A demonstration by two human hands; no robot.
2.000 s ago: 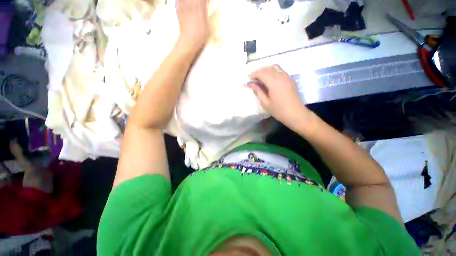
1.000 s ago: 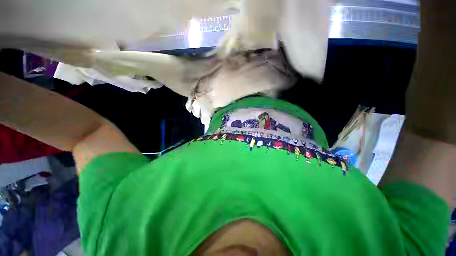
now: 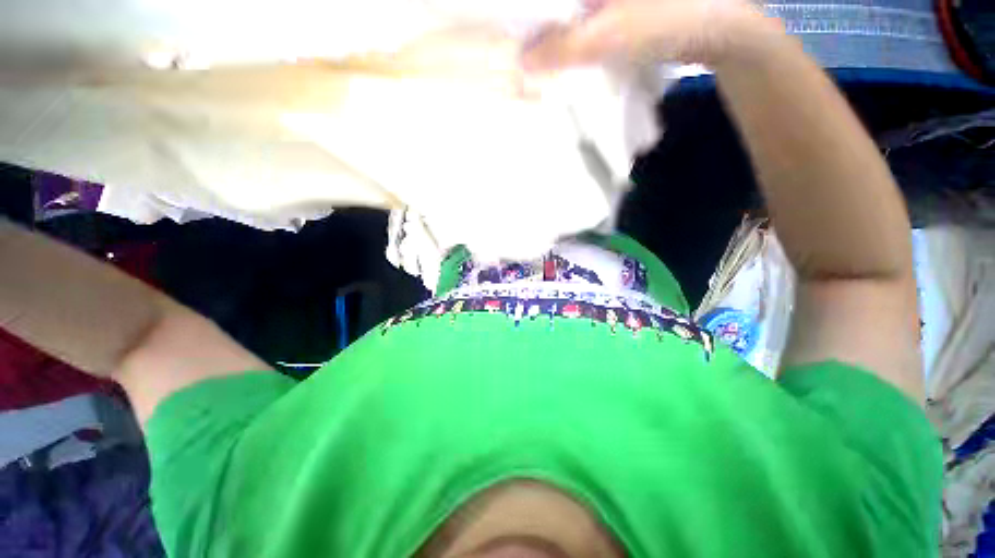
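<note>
The cream fabric [image 3: 458, 142] spreads across the upper left and middle, overexposed and blurred, and hangs over the front edge towards the lap. My right hand [image 3: 595, 41] is at the top middle with its fingers bent on the upper part of the fabric, seemingly gripping it; the fingertips are blurred. My left hand is out of the picture; only my left forearm shows, leaving at the left edge.
The table's silver-grey ruler edge [image 3: 862, 33] runs along the top right, with part of a red scissor handle [image 3: 958, 41] in the corner. Cream fabric [image 3: 966, 327] lies at the right. Purple-blue cloth [image 3: 76, 496] is at the lower left.
The cream fabric has been lifted and shifted from the table, and now spreads wide across the front. My left hand has gone out at the left. My right hand is back in view.
</note>
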